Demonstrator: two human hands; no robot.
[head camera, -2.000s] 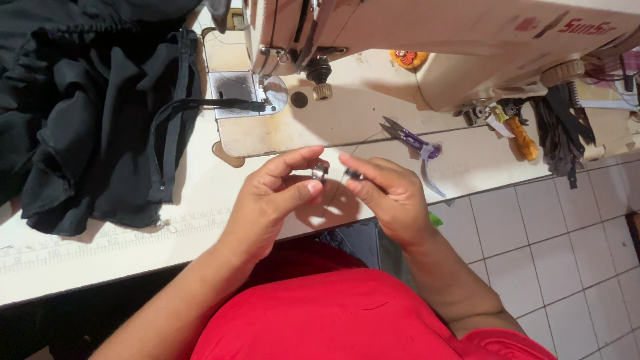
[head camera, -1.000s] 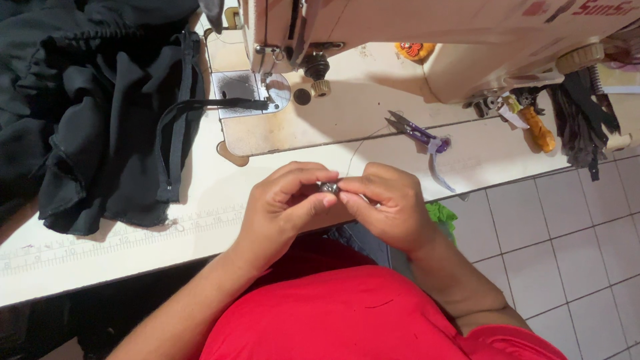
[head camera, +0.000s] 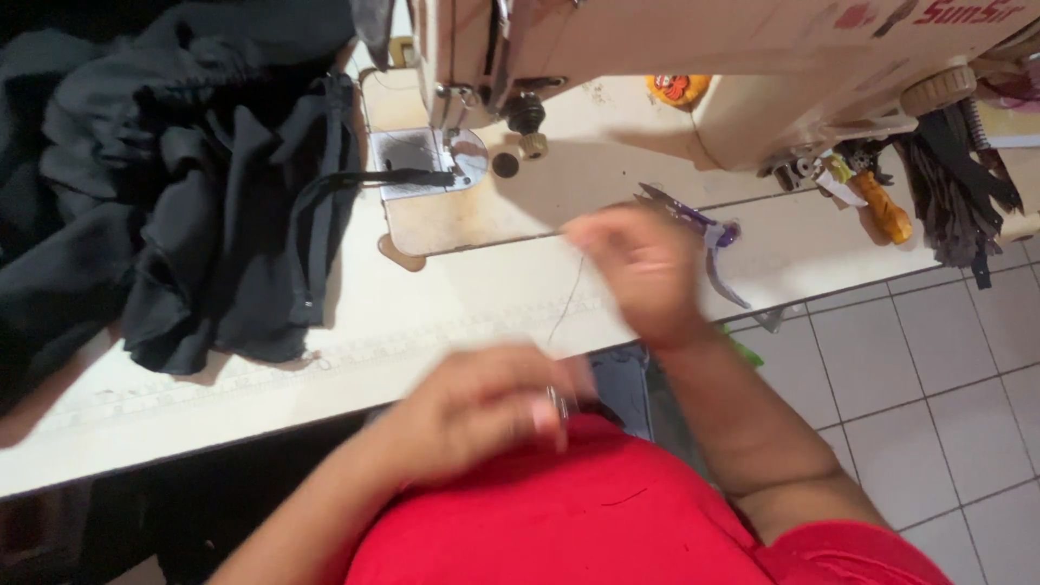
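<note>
My left hand, blurred, is at the table's front edge over the red shirt, its fingers closed on a small metal bobbin case. My right hand is raised over the tabletop beside the purple thread snips, fingertips pinched on a dark thread. That thread hangs down toward my left hand. Behind my hands stands a SunSir sewing machine. A black fabric strip lies at its presser foot and runs left to a black garment with a zipper.
A ruler scale runs along the table's front part. A dark round disc lies by the needle plate. At right are an orange-handled tool and a bundle of dark zippers. An orange round item sits behind, under the machine arm.
My hands, together at the bobbin case one second ago, have moved apart. The right has gone up toward the snips with the thread; the left has gone lower, still with the case.
</note>
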